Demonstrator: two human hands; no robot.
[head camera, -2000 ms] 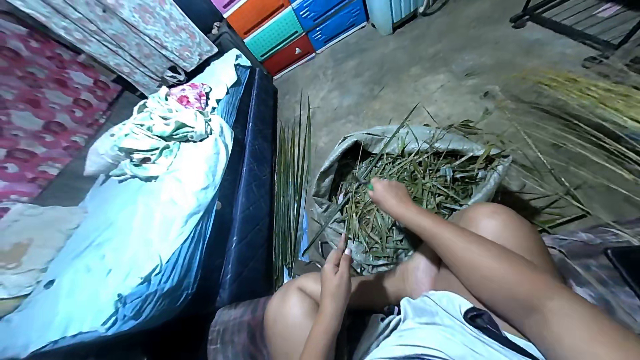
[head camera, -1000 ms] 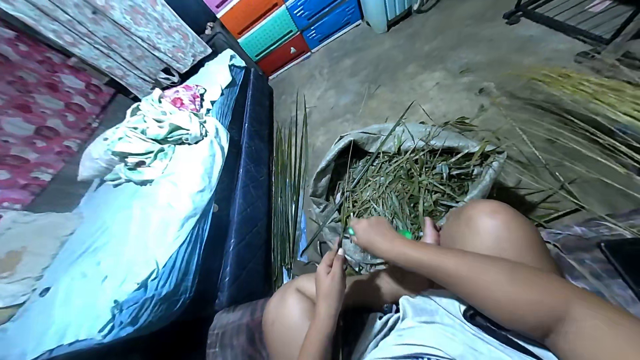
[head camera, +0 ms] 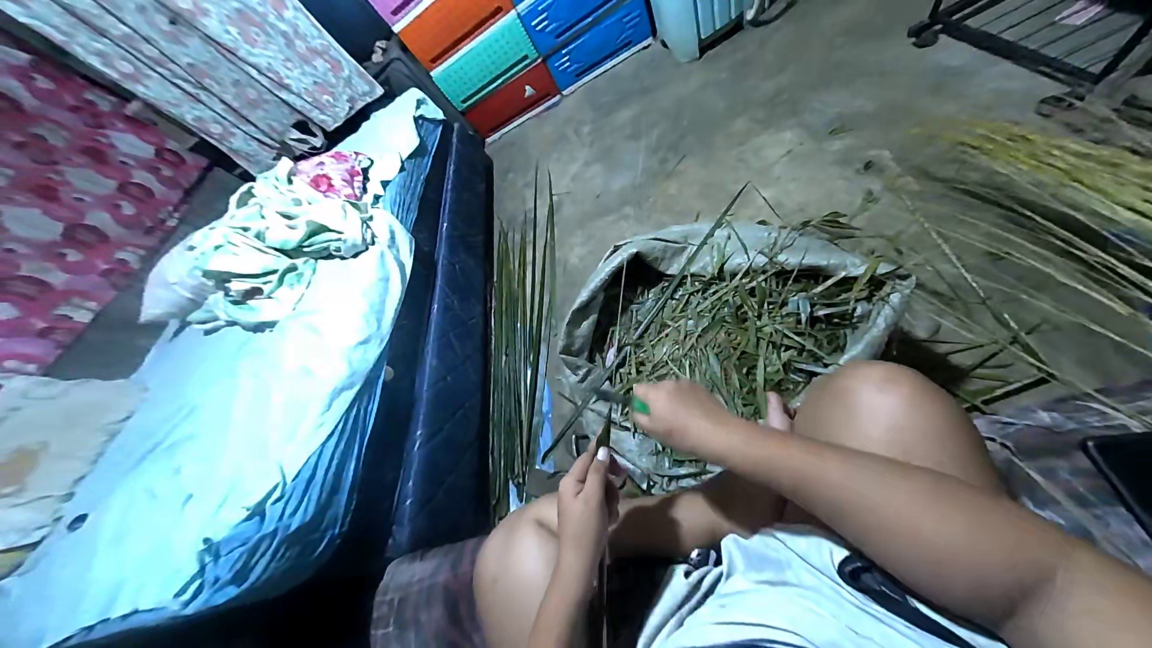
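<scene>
My left hand (head camera: 589,490) pinches a narrow green leaf strip (head camera: 604,434) upright between thumb and fingers, its lower end hanging below the hand. Just above and to the right, my right hand (head camera: 679,416) is closed on a small knife (head camera: 612,395) with a green part of the handle showing; its blade points left, close to the strip's tip. Beyond both hands, an open woven sack (head camera: 720,236) holds a heap of cut leaf pieces (head camera: 747,333). One long leaf lies slantwise over the sack's left side.
A bundle of long green leaves (head camera: 524,351) lies beside the dark blue mattress (head camera: 454,297) on the left. Long yellowish stalks (head camera: 1062,175) spread on the right. Colored plastic drawers (head camera: 486,54) and a black metal rack (head camera: 1017,49) stand farther back.
My right hand has moved from over the leaf heap down and left to my left hand. My left hand has stayed near the same place, holding the strip.
</scene>
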